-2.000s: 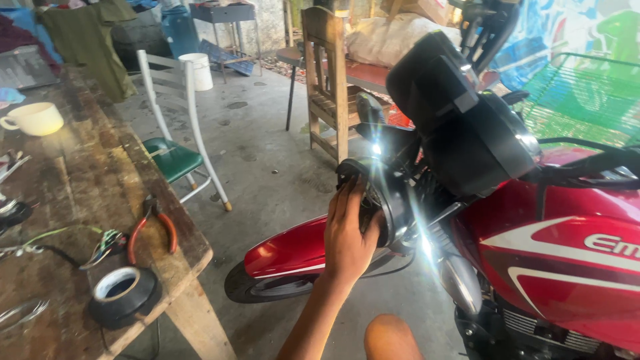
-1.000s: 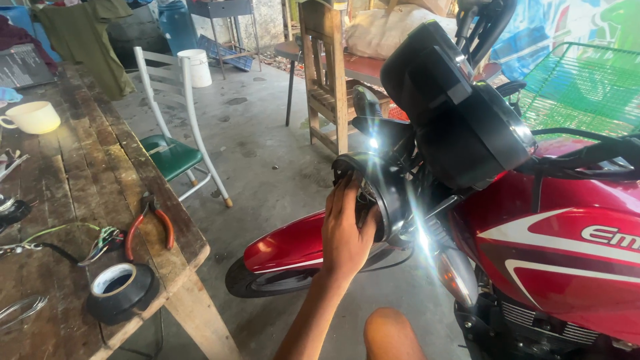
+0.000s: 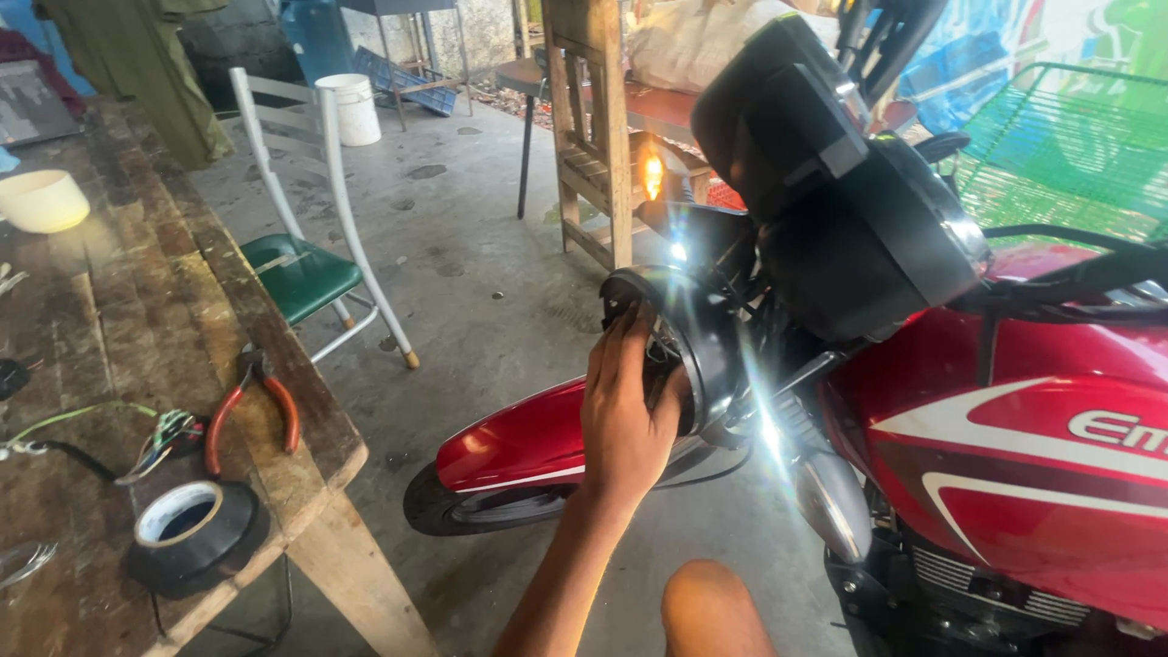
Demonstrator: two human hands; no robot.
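My left hand [image 3: 630, 411] is at the open front of a motorcycle's round black headlight housing [image 3: 716, 365], its fingers reaching inside and its thumb by the near rim. The fingertips are hidden, and whether they grip anything does not show. Bright white lights shine at both sides of the housing. Beyond it an orange turn signal [image 3: 652, 173] glows; the near turn signal [image 3: 832, 502] looks grey. Above sits the black instrument cluster [image 3: 839, 201], tilted. The red front fender [image 3: 520, 438] is below and left of the housing. My right hand is out of view.
On the wooden table [image 3: 173, 301] lie red-handled pliers [image 3: 251, 411], black tape [image 3: 196, 538], joined wires [image 3: 164, 438] and a cream cup [image 3: 44, 201]. A green-seated metal chair [image 3: 301, 274] and a wooden chair [image 3: 593, 137] stand beyond. My knee [image 3: 712, 611] is below the housing.
The far turn signal now glows orange; it was unlit in both earlier frames. My left hand has stayed at the headlight housing.
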